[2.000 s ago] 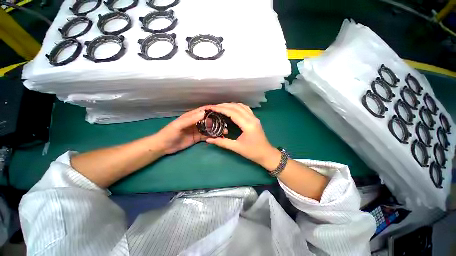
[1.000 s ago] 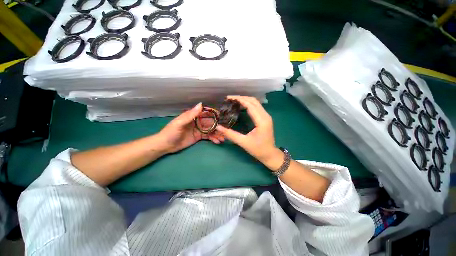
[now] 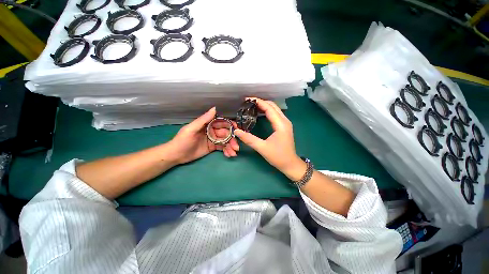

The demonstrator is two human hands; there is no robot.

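Note:
My left hand [image 3: 195,140] holds a single watch case ring [image 3: 220,123] with its open centre facing up toward me, fingers behind it. My right hand [image 3: 274,140] grips a small stack of dark rings [image 3: 247,116] between thumb and fingers, just right of the single ring. Both hands are over the green bench top, in front of a thick foam stack [image 3: 187,93]. Dark rings [image 3: 171,48] lie in rows on that stack. Whether the single ring touches the stack of rings, I cannot tell.
A second foam stack [image 3: 370,80] stands tilted at the right with rows of dark rings [image 3: 429,140]. A black box [image 3: 37,120] is at the left. A keypad device [image 3: 412,235] is at the lower right. The green bench [image 3: 161,187] has a yellow edge line.
The rings were together between both hands at first. Now one ring is apart in my left hand and the rest are in my right hand, moved slightly right.

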